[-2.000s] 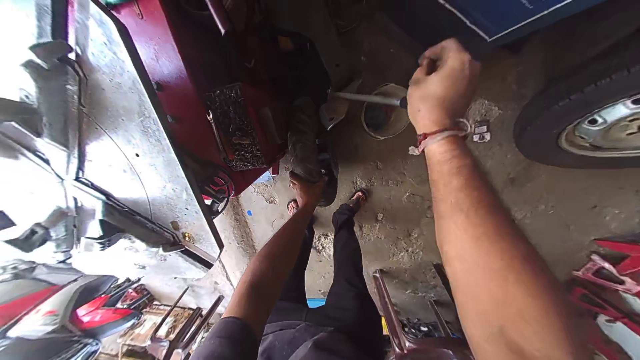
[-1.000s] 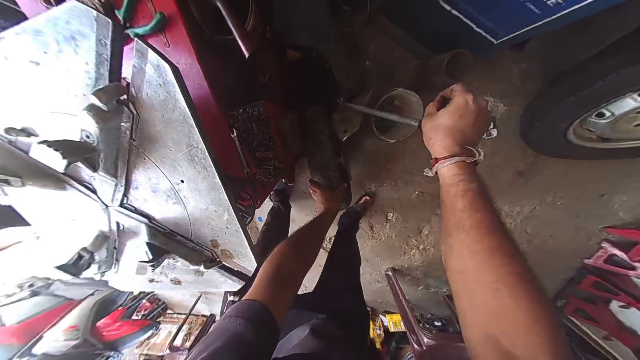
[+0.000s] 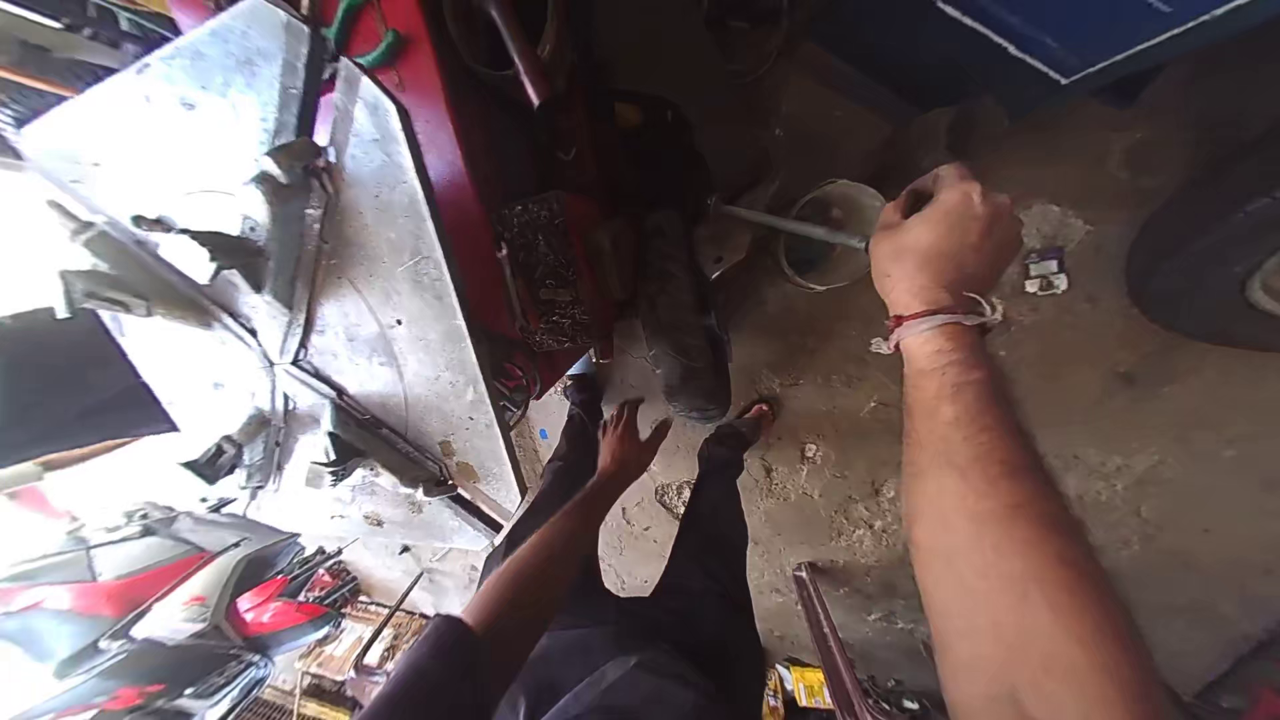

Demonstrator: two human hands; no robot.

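Observation:
My right hand (image 3: 945,240), with red and white threads at its wrist, is closed around the end of a long metal rod (image 3: 790,224). The rod runs left toward a dark machine, where its far end is lost in shadow. My left hand (image 3: 628,445) is empty, fingers apart, just below and left of the rounded end of a dark, worn cylindrical part (image 3: 685,330). A gap shows between the hand and that part. Behind the rod, a round bucket (image 3: 835,280) stands on the floor.
At left are a red bench (image 3: 440,150) with a tray of small metal pieces (image 3: 545,270), and a large metal sheet (image 3: 400,290). A tyre (image 3: 1200,250) stands at right. A parked motorcycle (image 3: 200,610) is lower left, a brown metal frame (image 3: 830,640) at the bottom.
My left hand was against the end of the dark cylindrical part and has come off it, toward my body. The right hand stays on the rod.

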